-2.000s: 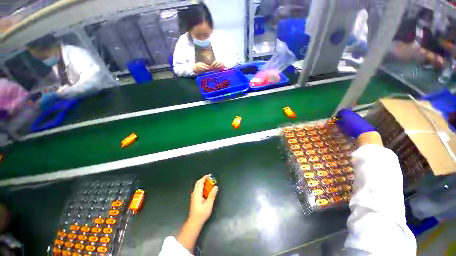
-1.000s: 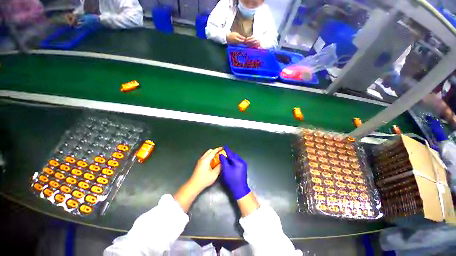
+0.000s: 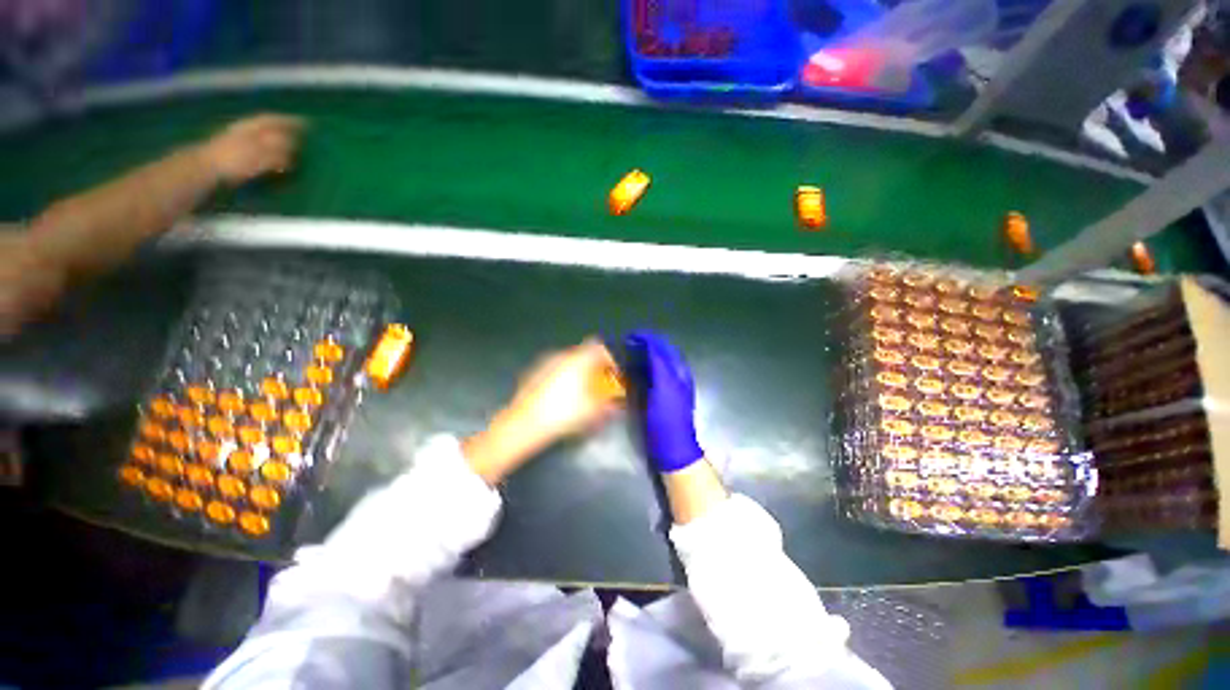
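Observation:
My left hand [image 3: 556,399], bare and blurred, holds an orange component [image 3: 611,379] in its fingertips over the dark green bench. My right hand [image 3: 665,402], in a purple-blue glove, is just right of it; its fingertips are close to the component, and blur hides whether they grip anything. A part-filled blister tray [image 3: 243,317] lies at the left, orange parts in its near rows and its far pockets empty. A single orange component [image 3: 390,356] lies beside its right edge. A full tray stack [image 3: 960,404] is at the right.
The green belt [image 3: 445,169] beyond the pale rail [image 3: 540,248] carries several spaced components. Another person's bare arm [image 3: 162,189] reaches over the belt at the left. Blue bins [image 3: 715,68] stand across the belt. A carton [image 3: 1205,353] with stacked trays is at the far right.
The view has tilted down. My hands, brought together from apart earlier, now have a small gap between them. Another person's arm has come in at the left. The belt's components have shifted right.

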